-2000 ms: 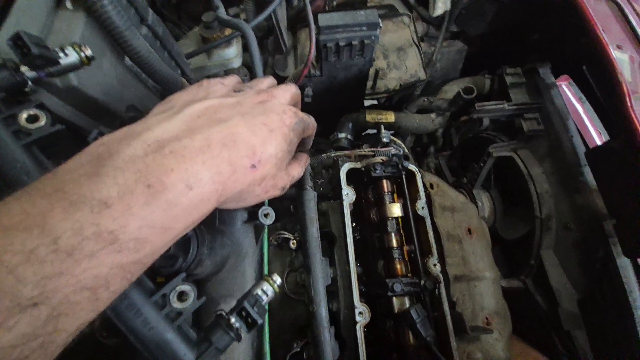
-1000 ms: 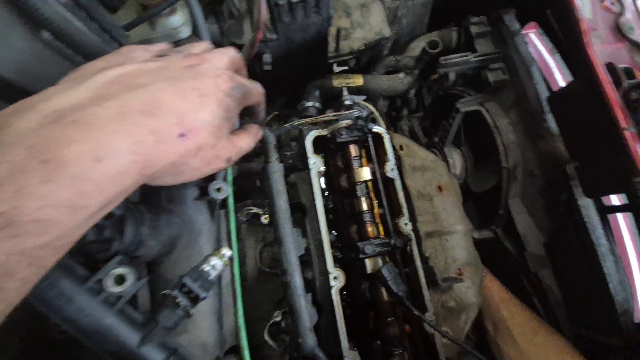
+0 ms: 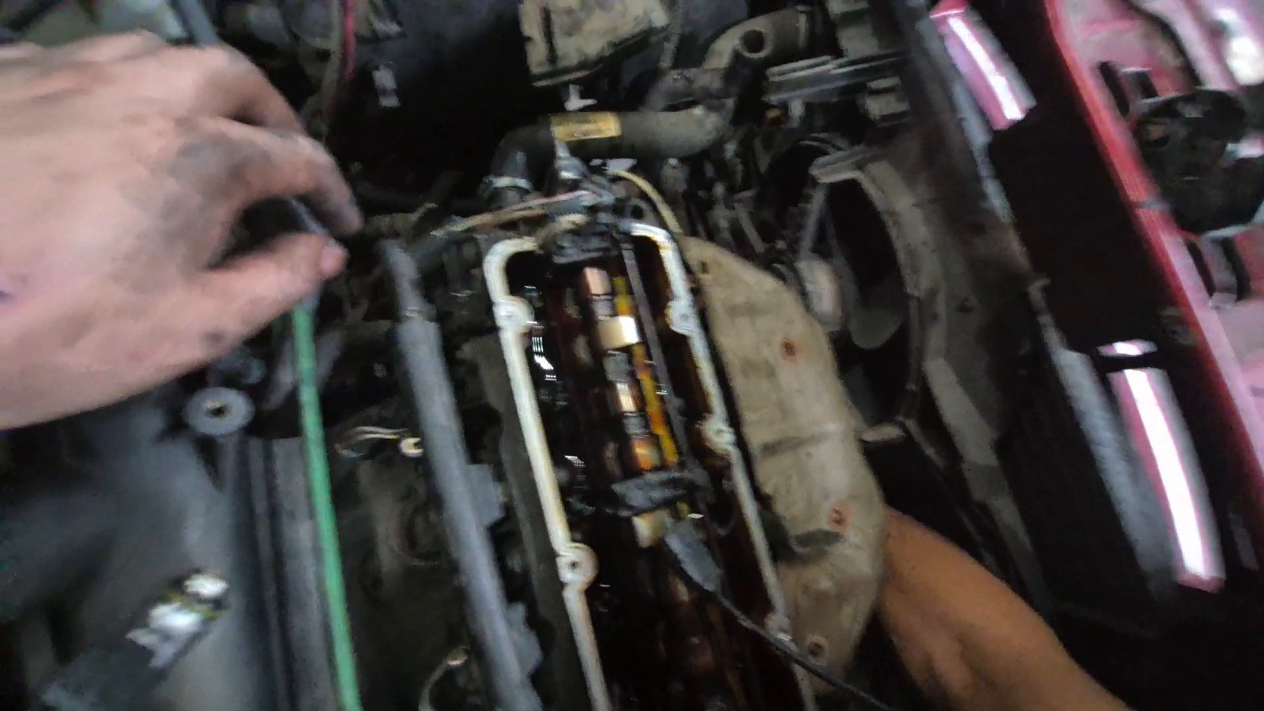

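My left hand [image 3: 188, 227] is at the upper left, back up and smudged with dark grime. Its fingers are curled, with the thumb below them. Something dark shows in the gap, but blur hides whether it is gripped. A green cable [image 3: 321, 494] runs down from beneath the thumb. To the right, a black pipe [image 3: 444, 454] lies along an engine whose valve cover is off. The oily camshaft [image 3: 622, 380] shows inside the pale cylinder head rim [image 3: 538, 434]. A forearm [image 3: 968, 612] reaches in from the lower right, passing behind a rusty metal heat shield [image 3: 790, 415]; its hand is hidden.
A hose with a yellow label [image 3: 632, 133] crosses beyond the cylinder head. A black connector [image 3: 696, 558] on a thin cable lies over the camshaft area. A fuel injector [image 3: 183, 607] is at the lower left. Red bodywork [image 3: 1126, 207] and a dark fan shroud [image 3: 899, 257] border the right.
The view has shifted and come closer. My left hand has moved away from the upper end of the black pipe, which now shows uncovered. The forearm at the lower right has come further into view.
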